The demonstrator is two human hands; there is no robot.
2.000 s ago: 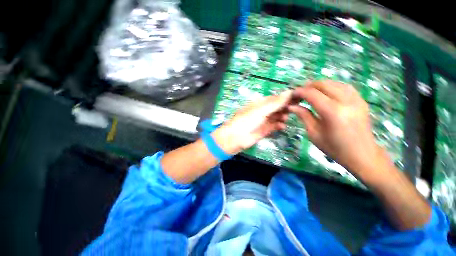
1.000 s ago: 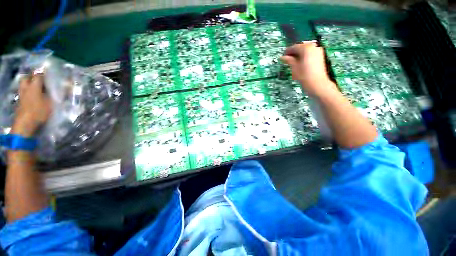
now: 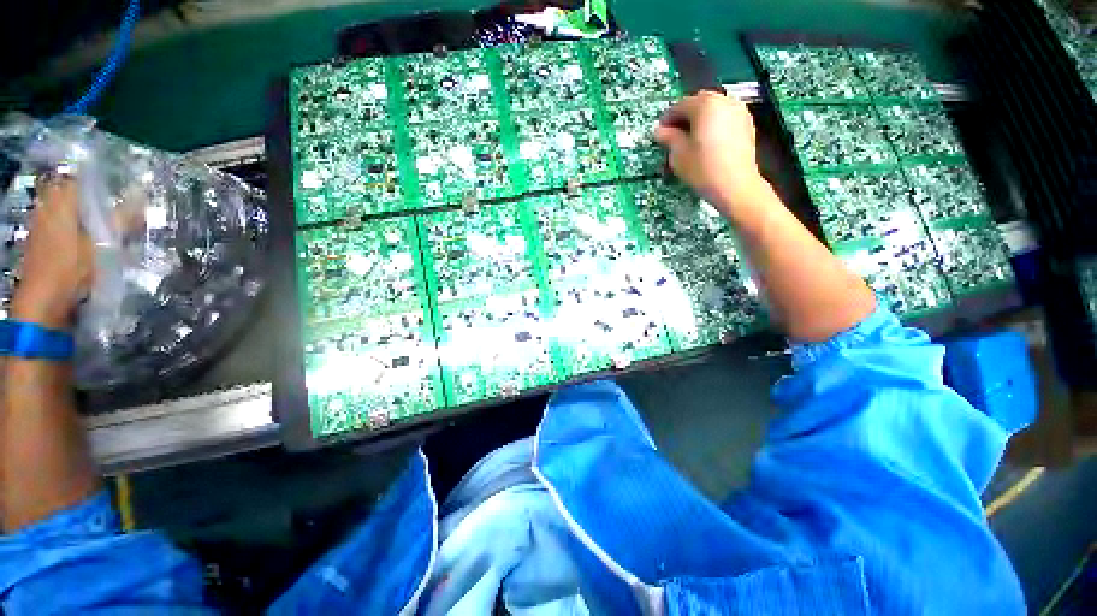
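Observation:
A tray of green PCB panels (image 3: pixel 481 253) lies in front of me on a black board. My right hand (image 3: pixel 707 142) is over the panels' upper right part, fingers bent together; whether it pinches a small part cannot be seen. My left hand (image 3: pixel 54 253), with a blue wrist strap (image 3: pixel 36 341), is inside the clear component bag (image 3: pixel 169 265) left of the panels. The bag holds many small silver, white and dark pieces. The left fingers are hidden by the plastic, so their grip cannot be told.
A neighbouring tray of PCB panels (image 3: pixel 884 169) lies to the right. A dark stack (image 3: pixel 1023 108) stands at the far right. A green and white bottle (image 3: pixel 583 17) lies behind the panels beside a dark packet. A blue coiled cord (image 3: pixel 111 60) rises at the upper left. Metal rails run under the trays.
Two seconds ago both hands met over the panels. Since then my left hand has gone into the bag and my right hand to the panels' upper right. The view has shifted.

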